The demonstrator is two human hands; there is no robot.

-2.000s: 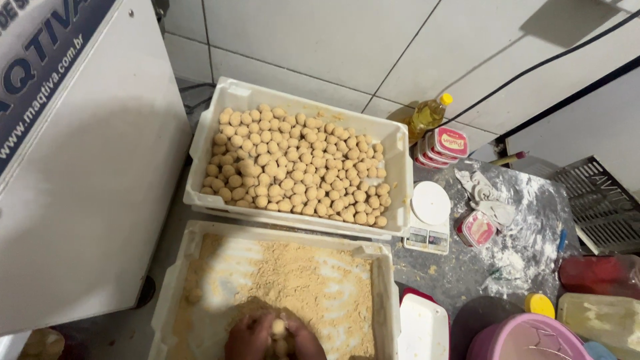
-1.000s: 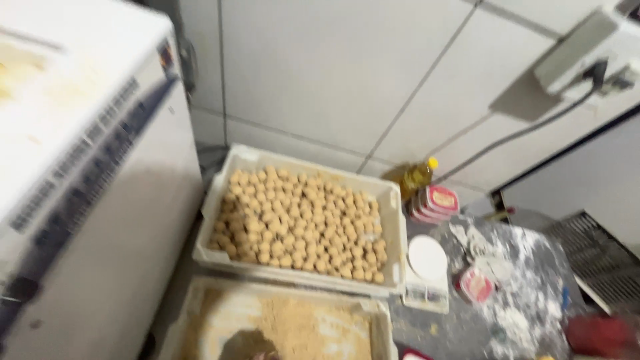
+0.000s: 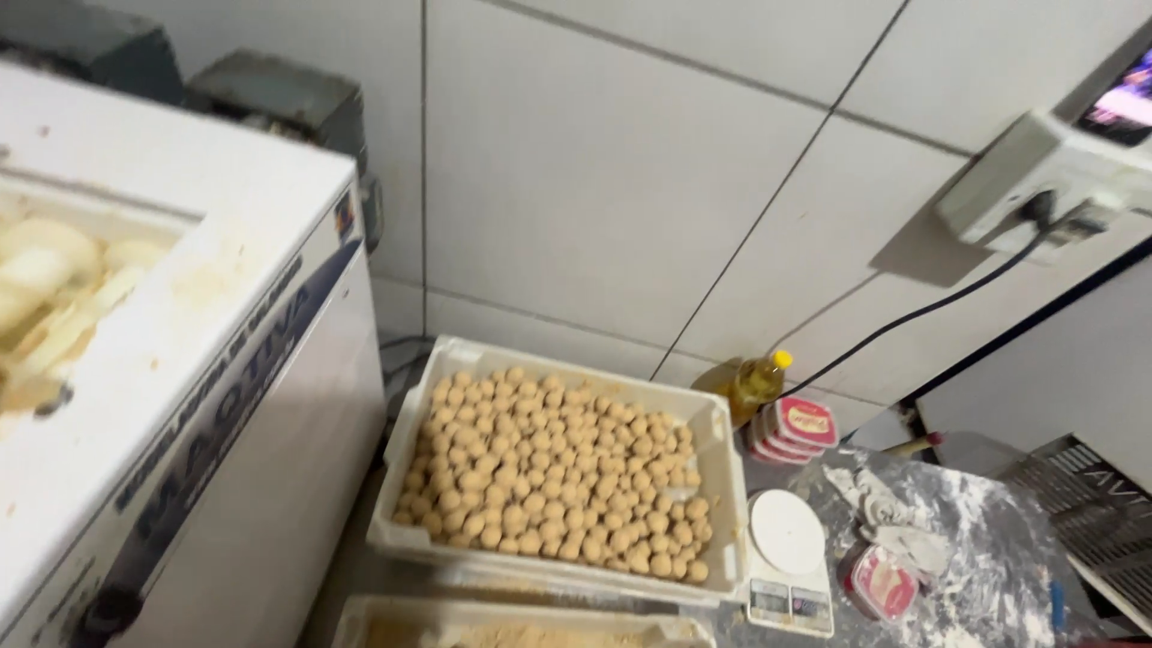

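Neither of my hands shows in the head view now. A white plastic crate [image 3: 733, 504] holds many crumb-coated dough balls [image 3: 540, 468], piled in layers. Below it, cut off by the bottom edge, lies a second white crate [image 3: 432, 608] with loose tan crumbs [image 3: 531, 635] in it. Right of the full crate is a white kitchen scale [image 3: 788, 540] with a round platform.
A white Maqtiva machine [image 3: 270, 378] stands at left, pale dough [image 3: 54, 279] in its top opening. At right are an oil bottle [image 3: 754, 387], stacked tubs [image 3: 796, 430], another tub [image 3: 880, 583], a crumpled cloth [image 3: 886, 517], a floury worktop [image 3: 972, 540] and a wall socket box [image 3: 1035, 193] with a cable.
The view has tilted up strongly. Two seconds ago my hands were together over the lower crate with a dough ball; they have left the view.
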